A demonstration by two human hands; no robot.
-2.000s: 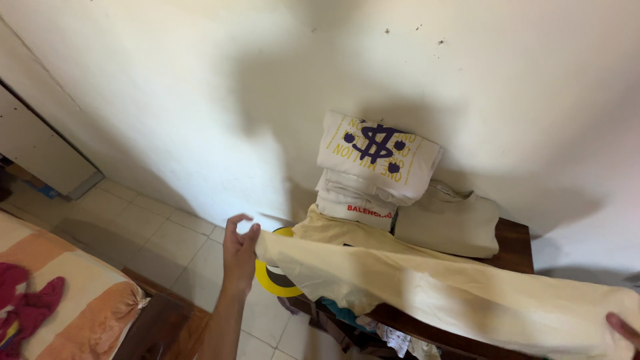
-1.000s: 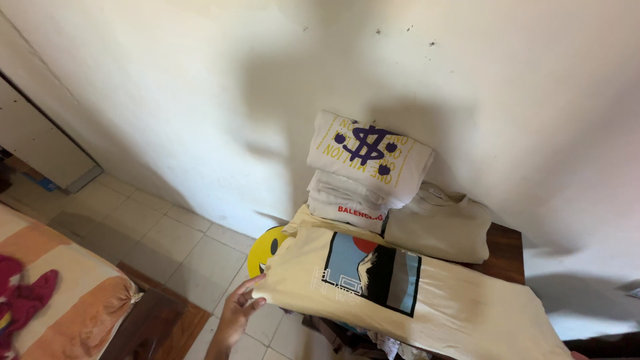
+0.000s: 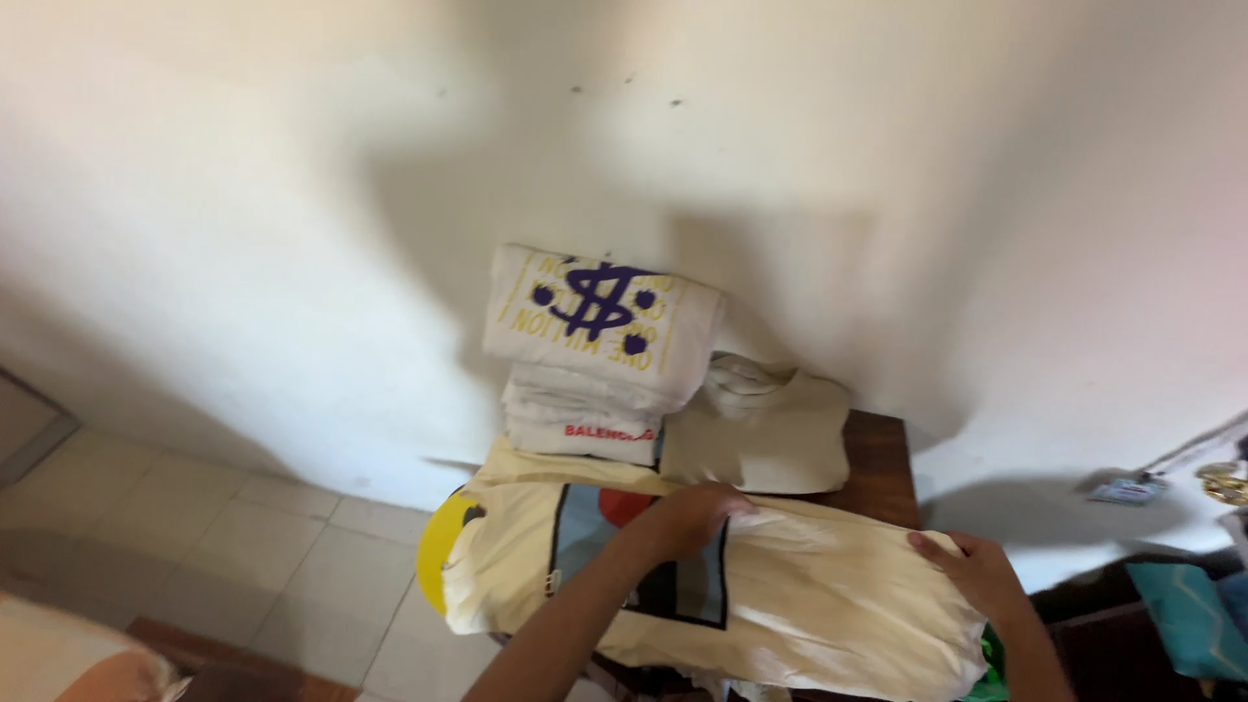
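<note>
A cream T-shirt point(image 3: 829, 604) with a blue, black and red picture print lies partly folded lengthwise over a wooden table. My left hand point(image 3: 697, 517) reaches across the print and pinches cloth near the shirt's upper edge. At the right end, my right hand point(image 3: 960, 565) grips the shirt's corner between thumb and fingers. Behind it stands a stack of folded white shirts point(image 3: 585, 419), topped by a folded white shirt point(image 3: 604, 322) with a purple dollar sign and yellow lettering. A folded beige shirt point(image 3: 765, 429) lies to the right of the stack.
Brown wood of the table point(image 3: 882, 463) shows beside the beige shirt, against the white wall point(image 3: 292, 341). A yellow round object point(image 3: 439, 556) is at the left end. Bedding point(image 3: 68, 643) lies lower left, above a tiled floor point(image 3: 322, 565). A teal cloth point(image 3: 1180, 614) is at far right.
My left hand has moved from the shirt's left end to its middle, upper edge. My right hand has come further into view, holding the right end. The print faces up, unlike two seconds ago.
</note>
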